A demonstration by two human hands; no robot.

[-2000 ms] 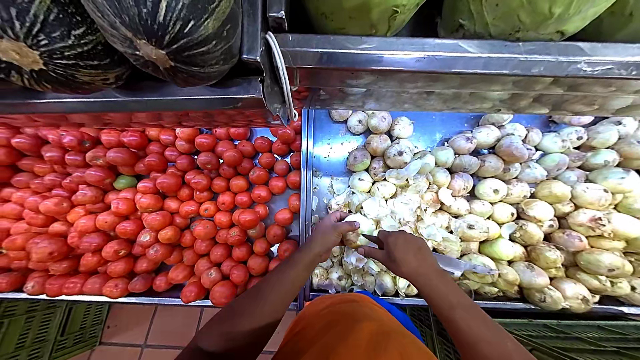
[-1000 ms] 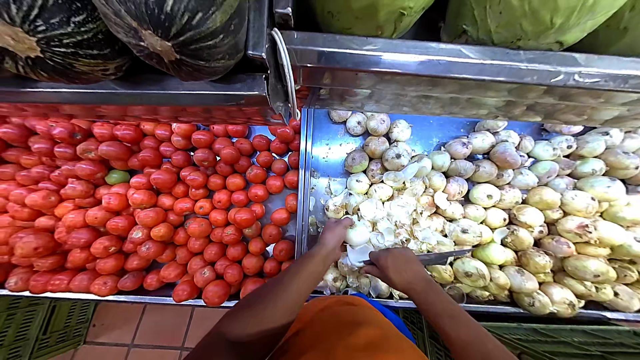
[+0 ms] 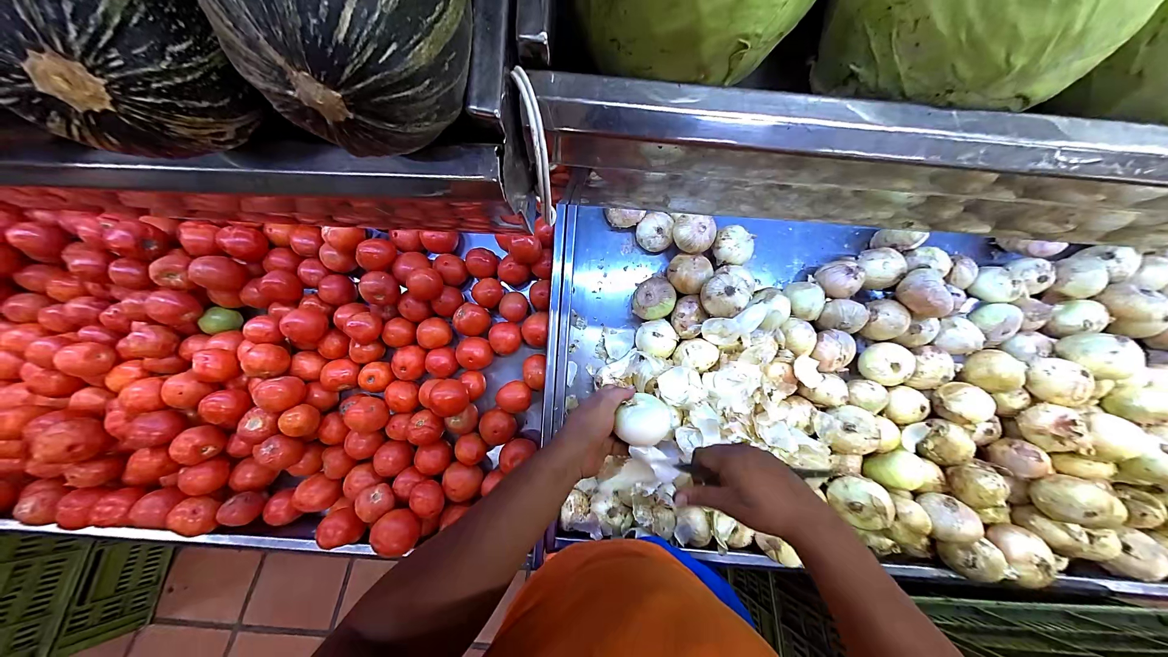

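Observation:
My left hand (image 3: 593, 427) holds a smooth, pale peeled onion (image 3: 642, 420) over the left part of the onion bin. Close beside it, my right hand (image 3: 748, 485) is closed around a knife (image 3: 812, 473); part of its blade shows to the right of the hand, and the rest is hidden by the fingers. Loose papery onion skins (image 3: 721, 388) lie in a heap just beyond both hands. Unpeeled onions (image 3: 967, 406) fill the right side of the metal bin, with a few more (image 3: 693, 234) at its back left.
Red tomatoes (image 3: 365, 411) fill the bin to the left, past a metal divider (image 3: 553, 365). Above are metal shelf edges (image 3: 821, 123), dark striped squashes (image 3: 356, 73) and large green cabbages (image 3: 976, 46). A white cord (image 3: 534, 137) hangs between the shelves. Green plastic crates (image 3: 109, 584) stand below on tiled floor.
The onion in my left hand shows more of its bare, pale surface. The knife stood out to the right of my right hand earlier too.

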